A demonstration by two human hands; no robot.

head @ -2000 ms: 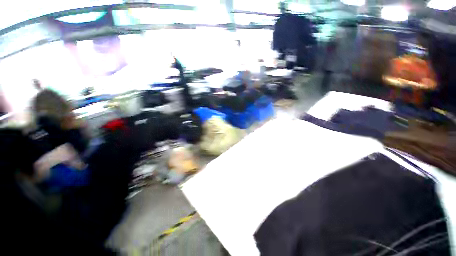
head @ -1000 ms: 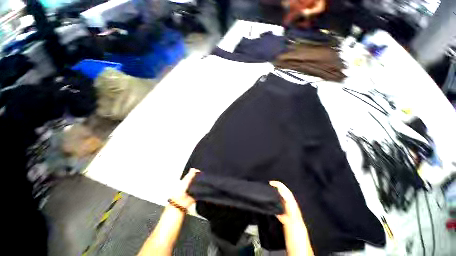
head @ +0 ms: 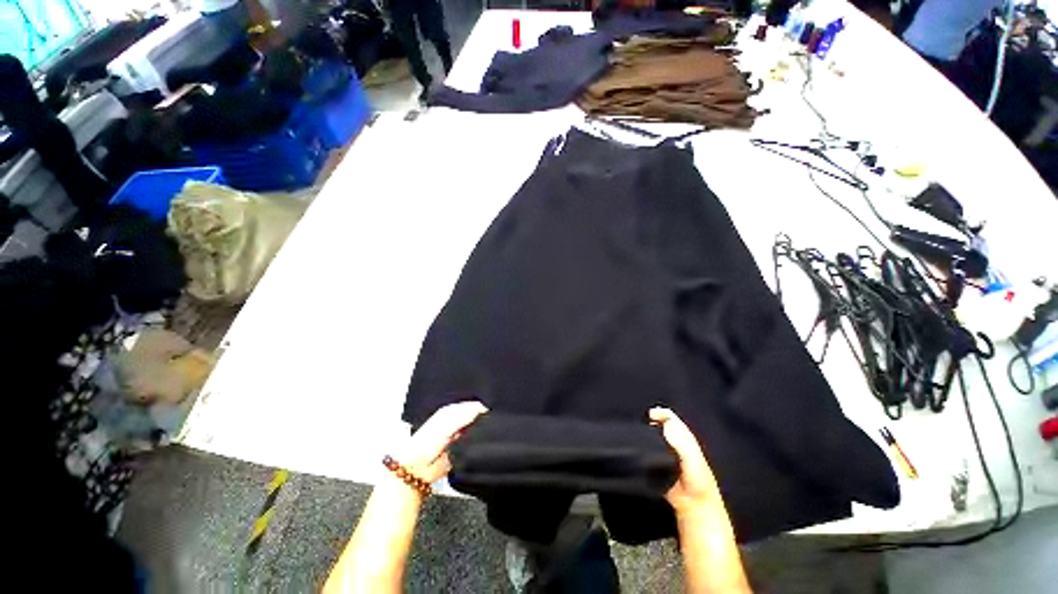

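A large black garment (head: 603,279) lies spread on the white table, its narrow top edge away from me and its wide lower part towards me. Its hem is folded back into a thick band (head: 563,455) at the table's front edge. My left hand (head: 447,439), with a beaded bracelet at the wrist, grips the band's left end. My right hand (head: 685,458) grips its right end. My palms and some fingers are hidden behind the cloth. Part of the black cloth hangs below the band.
Tangled black hangers (head: 888,319) and a black handheld tool (head: 937,248) lie at right. Small orange snips (head: 899,453) lie near the front edge. Brown garments (head: 673,81) and navy garments (head: 545,70) lie at the far end. Blue bins (head: 261,151) and a beige sack (head: 220,238) stand left.
Two seconds ago no hand was visible. Since one second ago both hands still hold the folded band, which has shifted slightly right. The view has steadied and shows more of the table's right side.
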